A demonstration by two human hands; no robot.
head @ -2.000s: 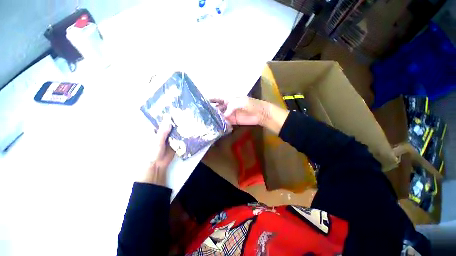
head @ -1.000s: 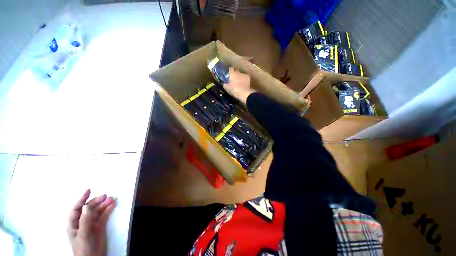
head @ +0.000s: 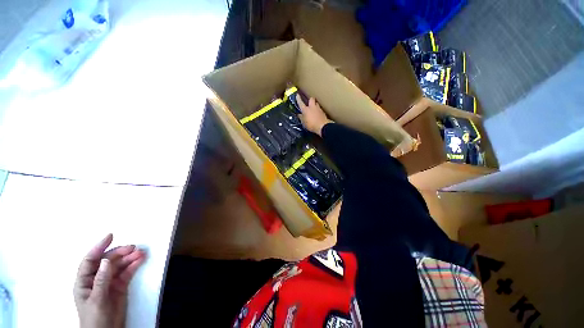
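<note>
The large open shipping carton point(head: 256, 173) stands beside the table, with rows of black retail boxes point(head: 272, 131) with yellow bands inside. My right hand point(head: 312, 115) reaches into it, its fingers on a bagged retail box point(head: 294, 100) at the far right end of the back row. That box sits level with its neighbours; part of my grip is hidden. My left hand point(head: 105, 282) is over the white table near its edge, empty, with fingers loosely curled and apart.
A clear plastic packet with blue marks point(head: 61, 45) lies on the white table point(head: 128, 154). Smaller cartons point(head: 442, 168) of black-and-yellow boxes stand at the right. A red item point(head: 259, 205) is under the table, another point(head: 519, 210) at the right. A carton with lettering point(head: 544, 256) is lower right.
My right hand has lowered the retail box into the carton's back row, having carried it there from the table. My left hand let go of it earlier and stays over the table.
</note>
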